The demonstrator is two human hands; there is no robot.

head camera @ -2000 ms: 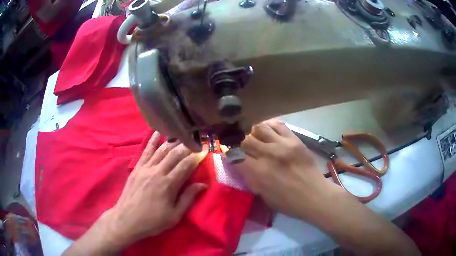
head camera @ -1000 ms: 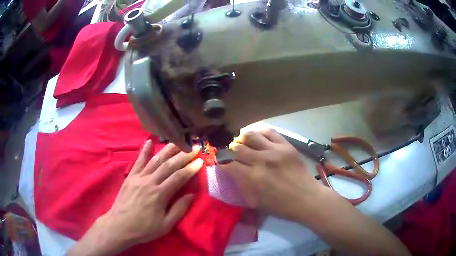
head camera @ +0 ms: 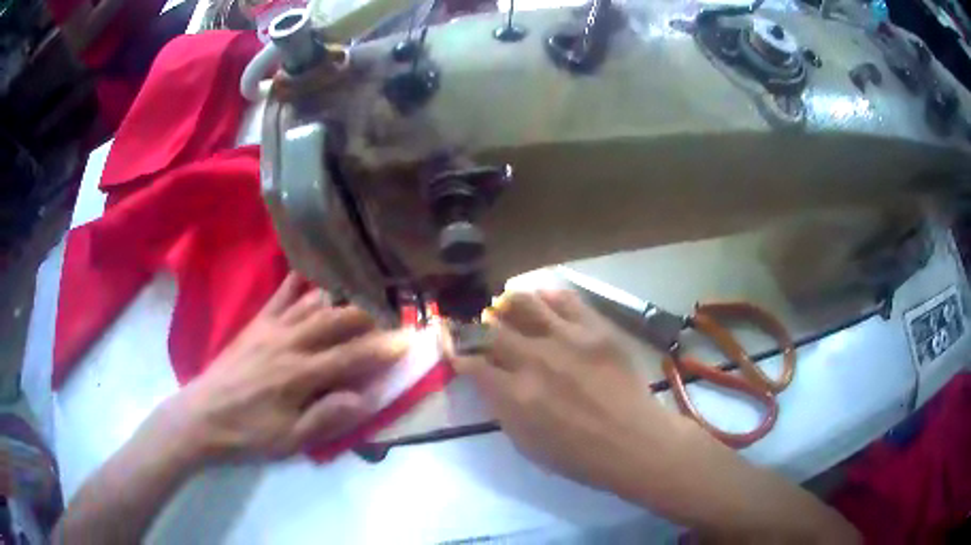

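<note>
My left hand (head camera: 293, 367) lies flat with its fingers on pale cloth (head camera: 410, 357) and a red edge strip (head camera: 373, 417) beside the needle area. My right hand (head camera: 554, 373) is bent, its fingertips by the lit presser foot (head camera: 426, 311); whether it pinches cloth is hidden. The red garment panel (head camera: 213, 261) lies in folds left of the machine head, partly under my left hand. The sewing machine (head camera: 511, 138) spans the top. The scissors (head camera: 681, 319) lie right of my right hand, their orange handles towards the right.
A folded red pile (head camera: 181, 101) lies at the far left of the white table (head camera: 458, 495). A printed code label (head camera: 937, 328) is at the right. Red cloth (head camera: 905, 463) shows at the lower right edge. The background at upper left is dark and blurred.
The red panel has shifted back and left and is now bunched, uncovering the white table in front. The dotted pale cloth at the front is gone from there; pale cloth and a red strip show between my hands.
</note>
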